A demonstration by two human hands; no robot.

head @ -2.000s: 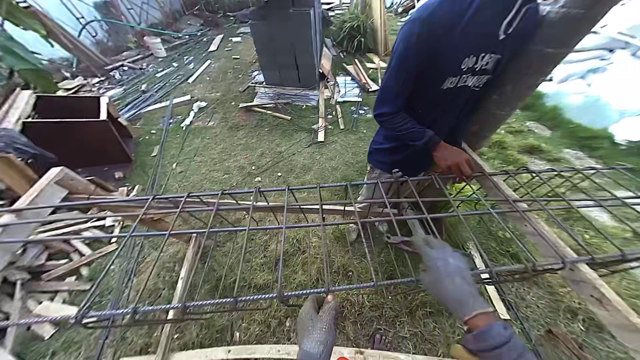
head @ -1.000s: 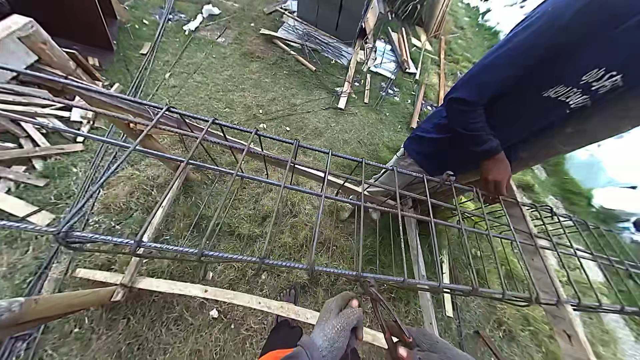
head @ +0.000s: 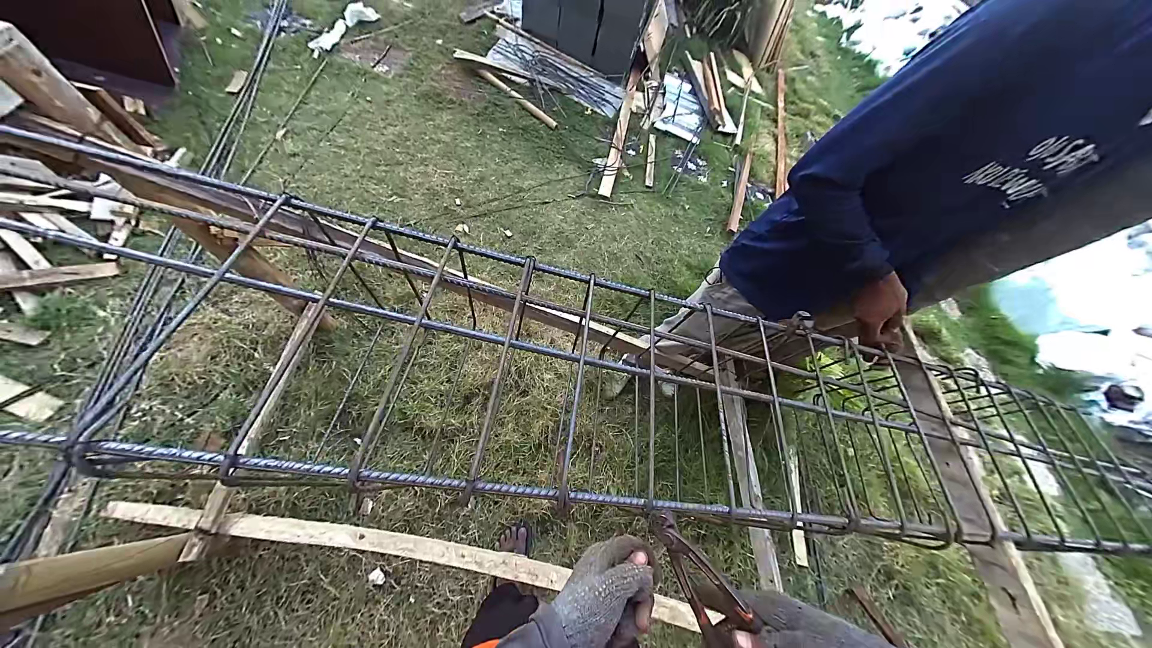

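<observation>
A long rebar cage [head: 504, 337] of ribbed bars and square stirrups crosses the view, resting on wooden supports. My right hand [head: 792, 621], in a worn grey glove, grips rusty tying pincers [head: 711, 576], whose jaws touch the near lower bar at a stirrup. Just left of the pincers, my gloved left hand [head: 603, 589] is below that bar with fingers curled; whether it holds anything is hidden. A co-worker's bare hand [head: 880, 310] is at the far top bar on the right, near a wooden crosspiece [head: 954, 450].
A wooden strip [head: 360, 537] and a round pole [head: 99, 571] lie low at the left. Scrap wood [head: 54, 270] is piled at the far left, beside loose rebar [head: 243, 99]. Boards and metal sheets [head: 567, 72] lie beyond the cage. The co-worker [head: 972, 153] leans in at the right.
My right hand was over the cage two seconds ago and is now below the near bar with the pincers. My left hand has moved beside it. The view has tilted down and shifted.
</observation>
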